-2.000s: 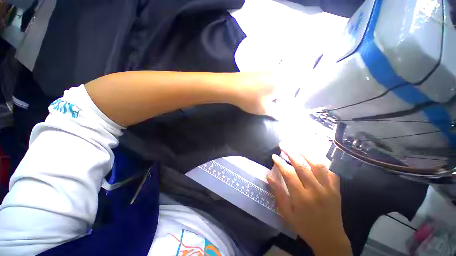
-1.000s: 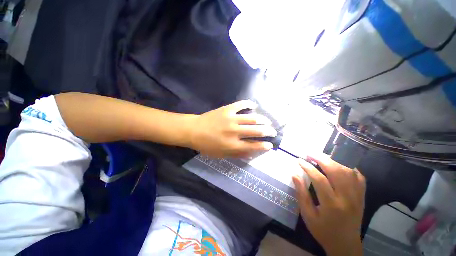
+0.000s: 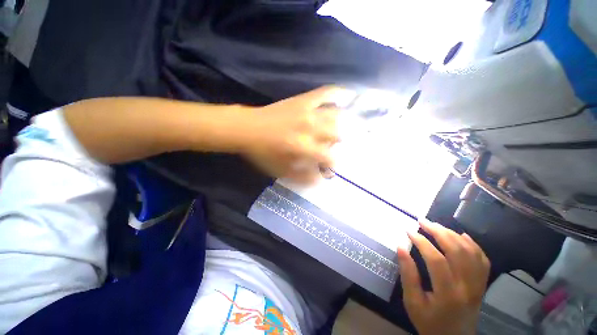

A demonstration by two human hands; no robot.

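Black cloth [image 3: 216, 59] lies in loose folds left of and behind the white machine bed [image 3: 386, 176]. My left hand [image 3: 294, 141] is blurred over the cloth's edge and the bed; glare hides what its fingertips touch. My right hand [image 3: 448, 278] rests at the bed's right front edge, fingers apart, with nothing visible in it. A thin dark line runs across the bed between the hands; I cannot tell if it is a joint or a thread. The sewing machine head [image 3: 524, 98] stands at upper right. Its needle area is lost in glare.
A printed ruler scale [image 3: 327, 239] runs along the bed's front edge. A flat black piece [image 3: 517, 245] lies under the machine arm, right of the bed. A clear bag with something pink [image 3: 555, 299] is at the lower right. My lap and dark blue apron [image 3: 157, 262] are below.
My left hand first came back from the needle area towards the front, then moved slightly left and up. My right hand shifted right. Black cloth between the hands has gone, baring the bed.
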